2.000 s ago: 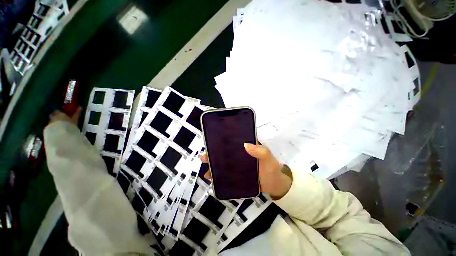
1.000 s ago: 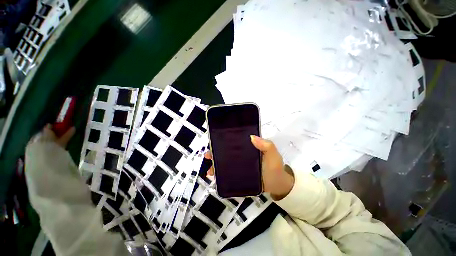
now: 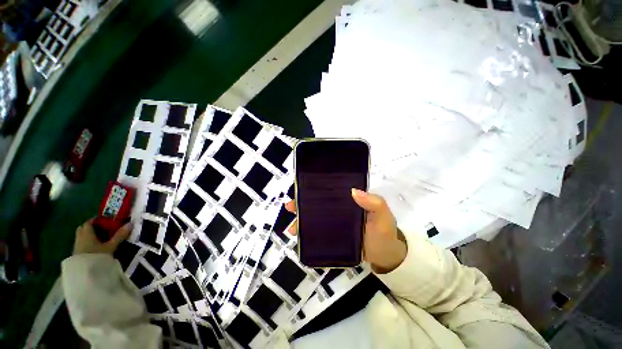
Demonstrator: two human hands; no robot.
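My right hand (image 3: 383,230) holds a smartphone (image 3: 332,203) upright in front of me, with a dark screen and pale rim; the thumb lies on its right edge and fingertips show at its left. My left hand (image 3: 99,238) holds a red handheld device (image 3: 114,208) by its lower end, its pale button area facing up, beside the left edge of the die-cut sheets. The die-cut sheets (image 3: 147,179), white with rows of black squares, lie fanned out between my hands, partly behind the smartphone.
Several red devices (image 3: 79,154) lie on the green conveyor belt (image 3: 225,51) at left. A pale edge rail (image 3: 276,63) runs beside it. A big heap of white backing sheets (image 3: 436,109) lies at right. A cable (image 3: 581,39) is at upper right. More die-cut sheets (image 3: 57,37) are at upper left.
My left hand has moved right from over the belt to the die-cut sheets, with a red device in it. More red devices now show on the belt. The smartphone stays in my right hand.
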